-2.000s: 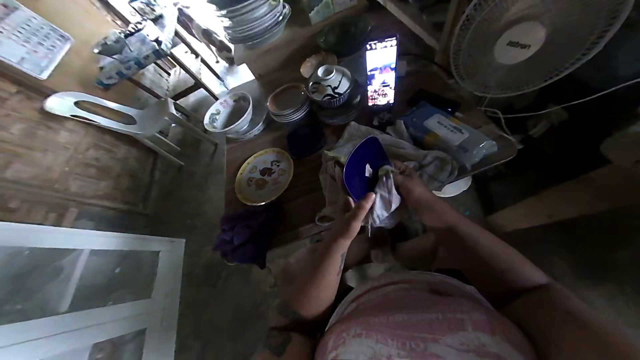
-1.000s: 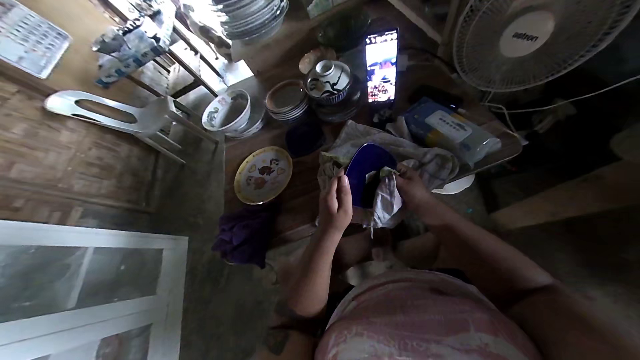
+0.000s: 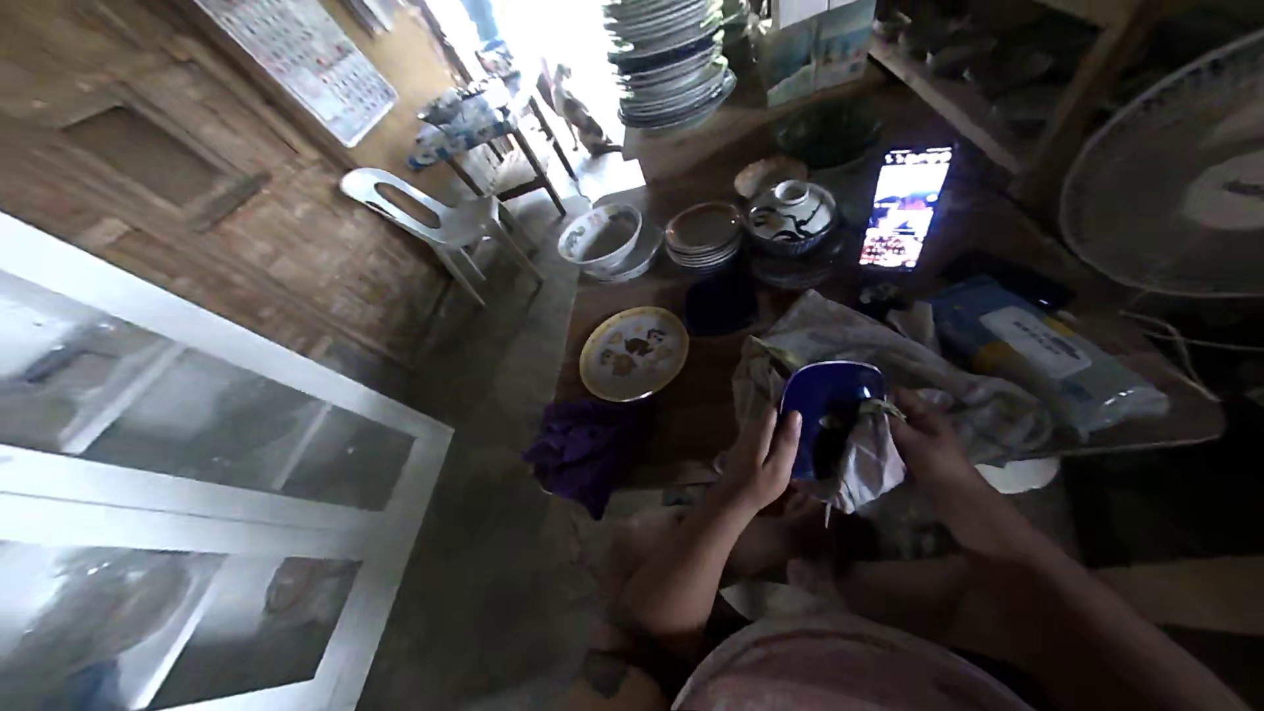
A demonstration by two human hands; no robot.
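My left hand [image 3: 768, 456] grips the left edge of a dark blue glossy dish [image 3: 816, 407], tilted up over the table's front edge. At the dish's right side my right hand [image 3: 928, 434] holds a whitish cloth [image 3: 871, 464] against it. A larger pale, patterned cloth [image 3: 839, 331] lies bunched on the table behind the dish. Left of it are a yellow-rimmed oval plate [image 3: 634, 354] with a printed design, another dark blue dish [image 3: 721, 301] and a purple cloth [image 3: 583, 454] hanging over the table's corner.
On the wooden table stand a patterned bowl [image 3: 600, 237], stacked small plates [image 3: 703, 232], a lidded pot [image 3: 792, 212], a lit phone [image 3: 907, 209], a plastic package [image 3: 1047, 341] and a tall plate stack [image 3: 671, 69]. A fan [image 3: 1175, 178] is at right, a white plastic chair [image 3: 444, 219] at left.
The blue dish has been turned in my hands, and my left hand has shifted from its lower edge to its left side. The view has swung toward the left.
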